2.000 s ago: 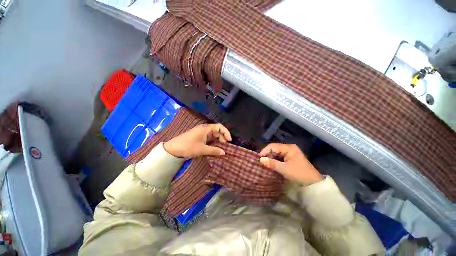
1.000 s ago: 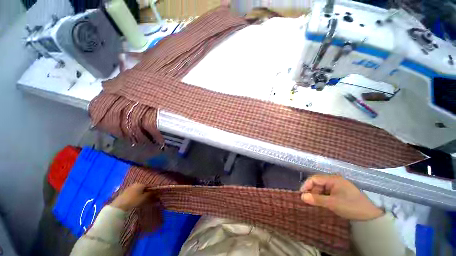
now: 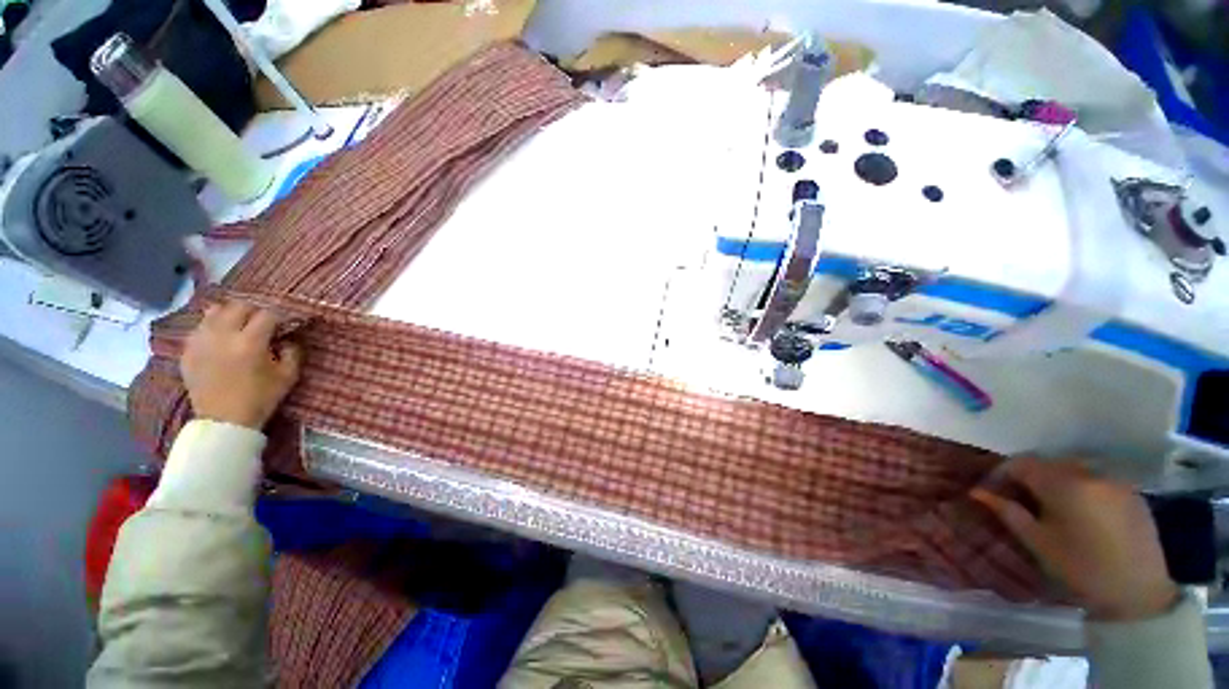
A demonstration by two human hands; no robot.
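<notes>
A long reddish-brown plaid strip (image 3: 634, 438) lies along the front of the white sewing table. My left hand (image 3: 240, 361) grips its left end beside the layered plaid bundle (image 3: 404, 175). My right hand (image 3: 1085, 532) is at its right end, thumb and fingers on the cloth, which is bunched there. The strip's right tip is hidden at my right hand. Whether another strip lies directly beneath cannot be told. The sewing machine (image 3: 917, 202) stands behind the strip, its needle area just beyond the cloth's back edge.
A pink-and-blue tool (image 3: 939, 374) lies right of the needle area. A grey motor-like unit (image 3: 101, 215) and a pale bottle-like cylinder (image 3: 182, 124) stand at the left. A printed scale (image 3: 539, 505) runs along the table's front edge. Plaid pieces (image 3: 330, 619) lie over a blue crate (image 3: 452, 653) below.
Both hands have moved up from the lap to the table with the held strip, now stretched along the front edge. The view has shifted, showing more of the machine.
</notes>
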